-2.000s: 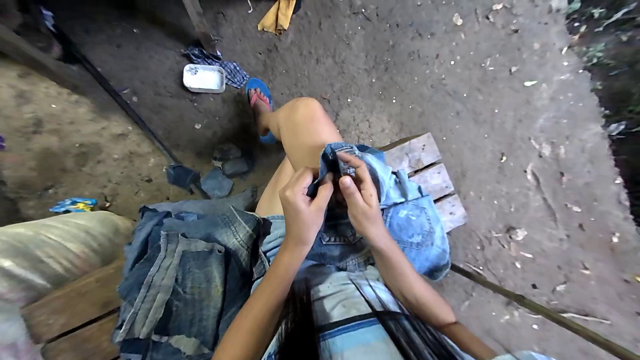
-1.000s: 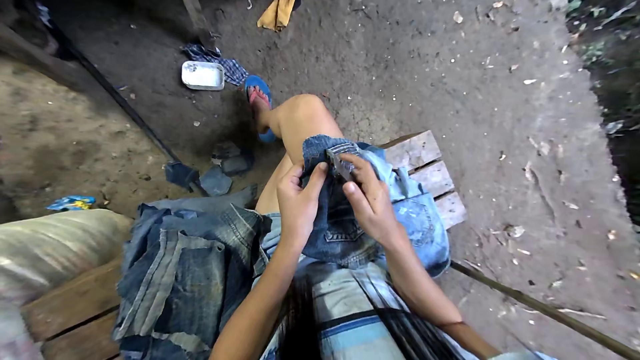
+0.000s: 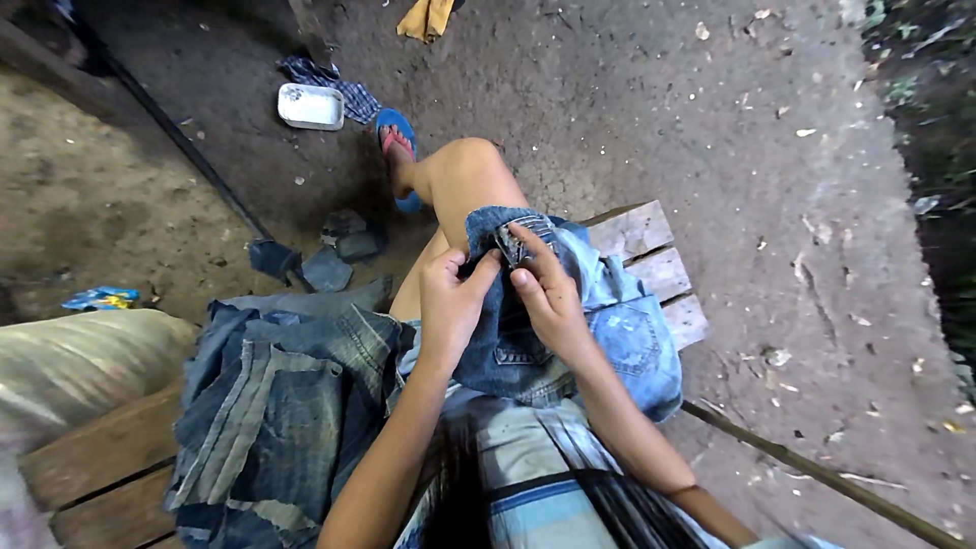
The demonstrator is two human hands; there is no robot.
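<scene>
Across my lap lies a dark blue denim piece (image 3: 488, 343) with thick stitched seams, over lighter denim with a pocket (image 3: 629, 335). My left hand (image 3: 456, 293) pinches the dark denim between thumb and finger near its upper edge. Just right of it, my right hand (image 3: 547, 293) grips a folded, stitched part (image 3: 526, 232) of the same cloth, index finger stretched along it and thumb beneath. The fingertips of both hands are close together. Whether anything small is between them cannot be told. A pile of dark denim pieces (image 3: 290, 419) lies to the left of my lap.
I sit on a wooden slat bench (image 3: 659, 274). A pale sack (image 3: 84, 366) rests at the left. On the dirt floor are a white tray (image 3: 311, 107), checked cloth (image 3: 358, 99), yellow cloth (image 3: 425, 19) and denim scraps (image 3: 326, 271). A long stick (image 3: 823, 473) extends at lower right.
The dark denim's upper part, bunched between my fingers two seconds ago, now lies flatter with its stitched part showing. My right index finger has straightened. Both hands stay over my lap.
</scene>
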